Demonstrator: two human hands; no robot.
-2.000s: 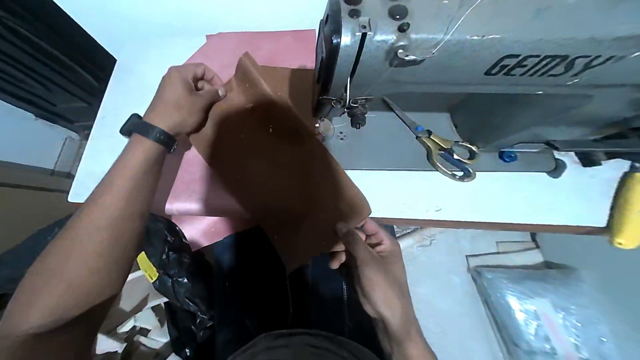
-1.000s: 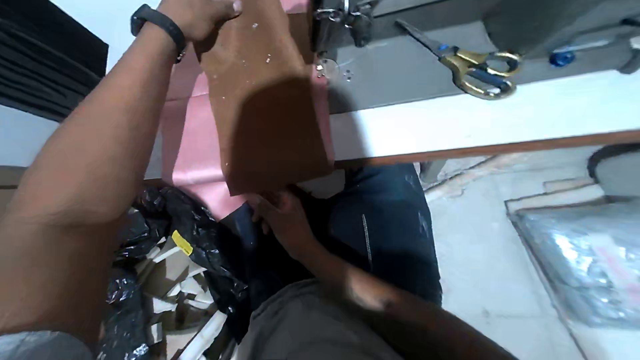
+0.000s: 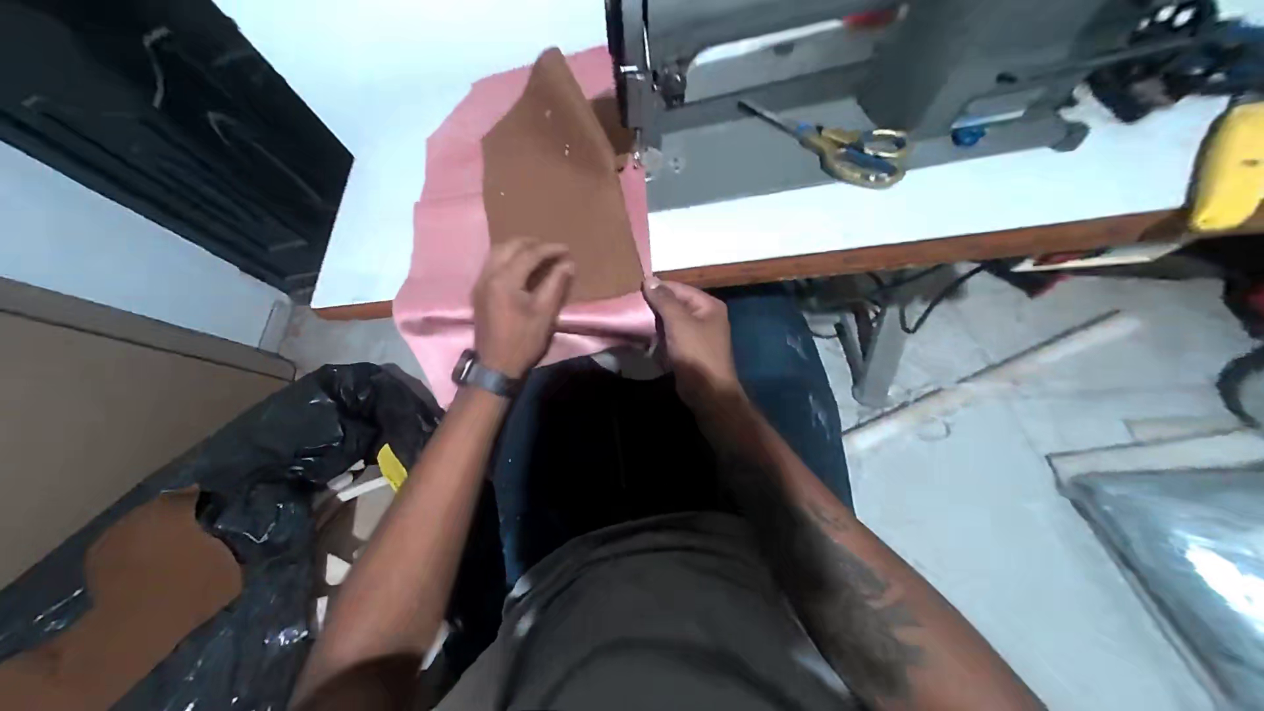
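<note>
A brown piece of leather-like material (image 3: 563,188) lies on a larger pink sheet of material (image 3: 449,237) at the left of the sewing machine (image 3: 770,59). The brown piece's far right edge is beside the needle and presser foot (image 3: 637,153). My right hand (image 3: 691,326) pinches the near right corner, where the brown and pink edges meet. My left hand (image 3: 523,296), with a watch on the wrist, is over the brown piece's near left part, fingers bent and apart; whether it touches is unclear. The pink sheet hangs over the table's front edge in folds.
Scissors with gold and blue handles (image 3: 854,153) lie on the machine bed. A yellow object (image 3: 1229,168) is at the table's right end. A black plastic bag (image 3: 346,415) with offcuts stands at lower left, near another brown piece (image 3: 163,583). A plastic-wrapped package (image 3: 1185,553) is on the floor.
My left hand has come from the brown piece's far side down to its near part. My right hand now pinches the near right corner. The view has shifted.
</note>
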